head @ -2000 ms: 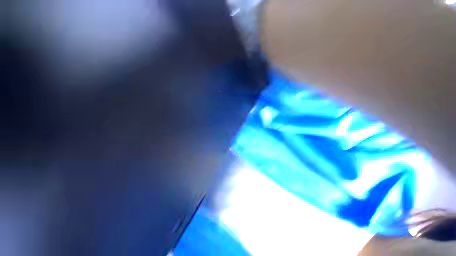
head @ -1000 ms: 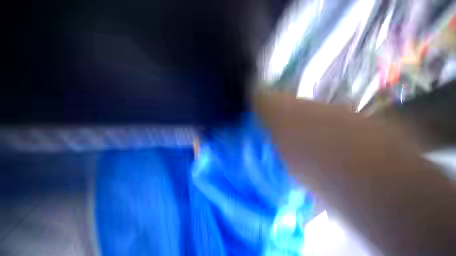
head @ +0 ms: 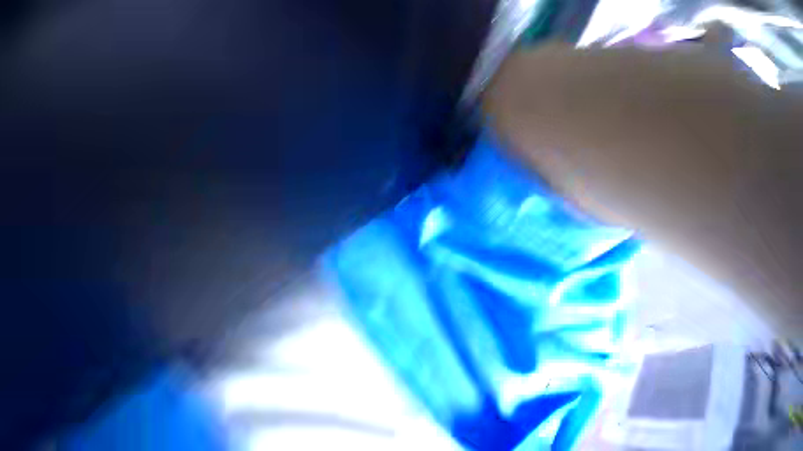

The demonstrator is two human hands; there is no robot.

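Neither my left hand nor my right hand can be made out. A large dark, blurred mass [head: 176, 132] covers the left half of the view, very near the camera. Creased, shiny blue cloth [head: 502, 299], like a smock, runs through the middle to the bottom edge. A broad, blurred brown shape [head: 669, 141] crosses the upper right; I cannot tell if it is a forearm or an object. No panel or adhesive piece can be made out.
A bright white area [head: 308, 379] lies at the bottom, left of the blue cloth. A grey rectangle with a pale border [head: 672, 384] is at the lower right. Shiny, crumpled silvery material [head: 616, 19] shows along the top right.
The view has swung and tilted. The brown shape and silvery material now sit higher than a second ago. The white area and grey rectangle have come into view.
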